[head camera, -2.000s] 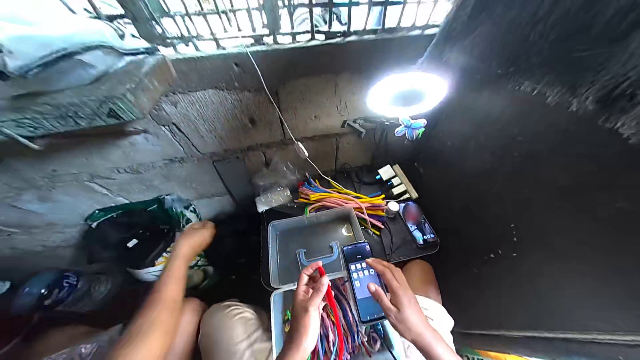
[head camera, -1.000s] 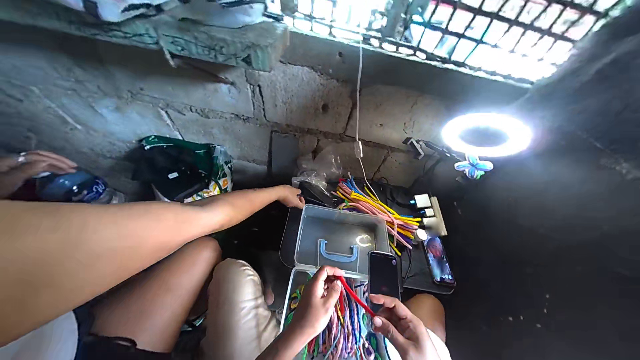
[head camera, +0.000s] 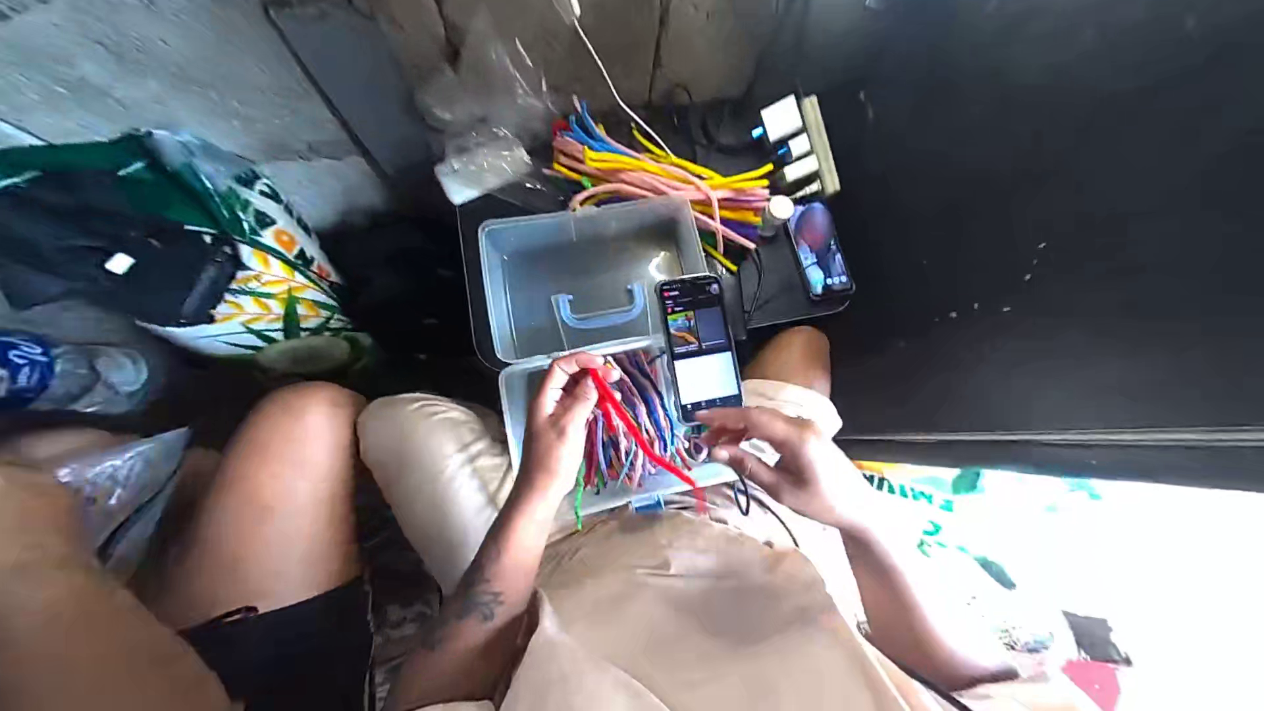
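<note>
My left hand (head camera: 568, 410) pinches the top of a red pipe cleaner (head camera: 632, 430), which hangs down to the right across the box. My right hand (head camera: 780, 459) is at the lower edge of a black smartphone (head camera: 701, 346) with a lit screen; its fingers are apart and seem to hold nothing. The phone leans at the right side of an open clear plastic box (head camera: 588, 281), whose raised lid has a blue-grey handle (head camera: 599, 308). Many multicoloured pipe cleaners (head camera: 632, 395) lie in the box's lower part on my lap.
Behind the lid lie yellow, pink and blue pipe cleaners (head camera: 662, 183), a clear plastic bag (head camera: 484, 163) and a power strip with chargers (head camera: 820, 148). A second phone (head camera: 820, 252) lies on the black tray (head camera: 775, 316). Another person's bare leg (head camera: 281, 494) and a printed bag (head camera: 267, 286) are at left.
The other person's arm, stretched toward the box a second ago, has withdrawn. My right hand has come off the red pipe cleaner. The phone screen, dark before, is lit. The view has tilted down.
</note>
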